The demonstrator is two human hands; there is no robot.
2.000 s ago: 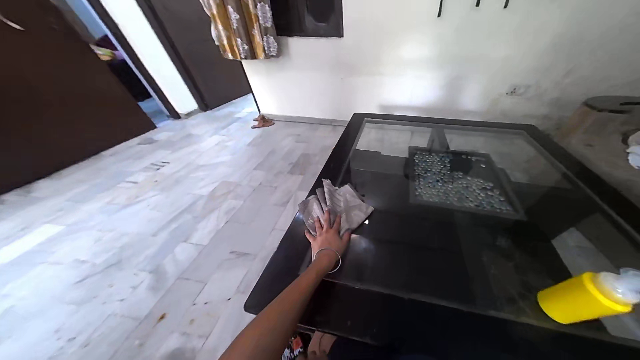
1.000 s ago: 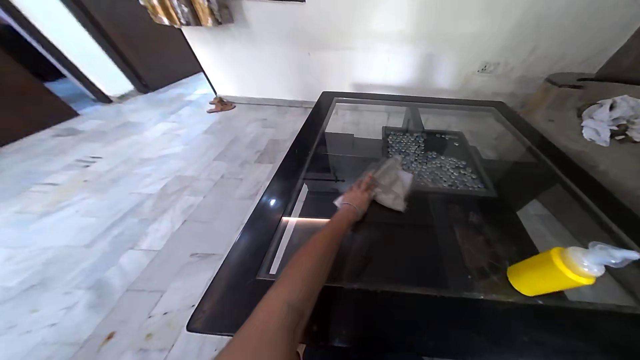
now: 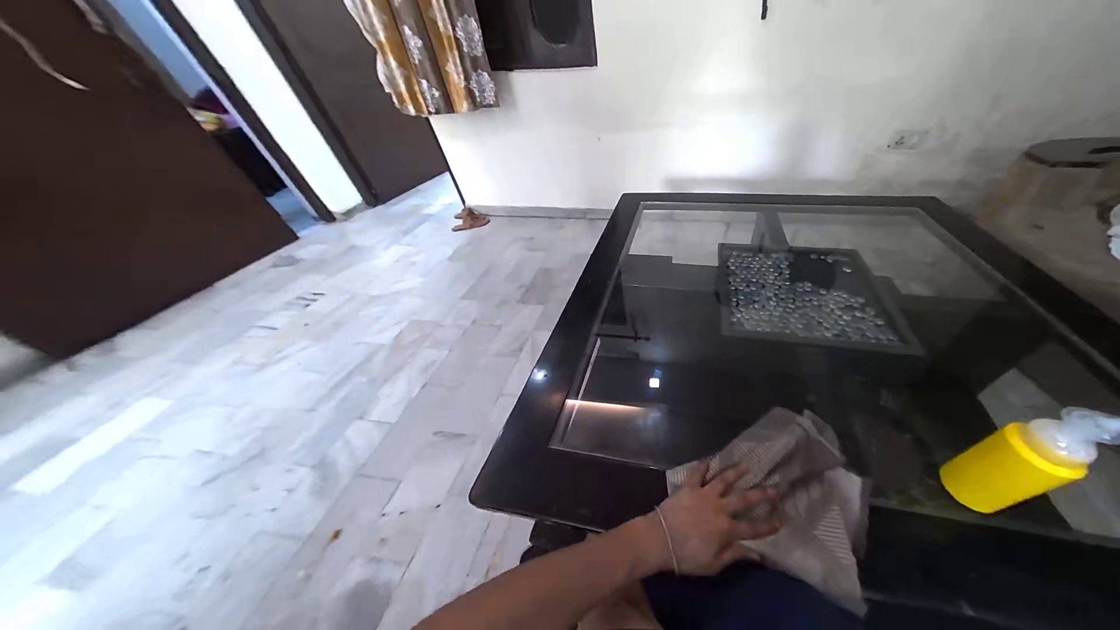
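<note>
My left hand [image 3: 713,521] presses down with spread fingers on a crumpled grey-beige cloth [image 3: 809,516], at the near edge of a black-framed glass-top table [image 3: 542,468]. A thin bracelet circles the wrist. The cloth lies partly on the glass and partly on the black frame. To the right of the hand, a yellow bottle [image 3: 1006,468] with a clear nozzle lies tilted in view, on the near right part of the tabletop. My right hand is not in view.
Beneath the glass sits a dark tray of shiny pebbles or beads [image 3: 787,306]. A patterned curtain [image 3: 437,52] hangs near a dark door [image 3: 350,96]. A small brown object [image 3: 471,219] rests on the marble-look floor [image 3: 394,350] by the wall. A stool-like seat [image 3: 1050,188] stands at the right.
My left hand and the cloth have come from the middle of the glass to the table's near edge. Two seconds ago they were at the table's left edge.
</note>
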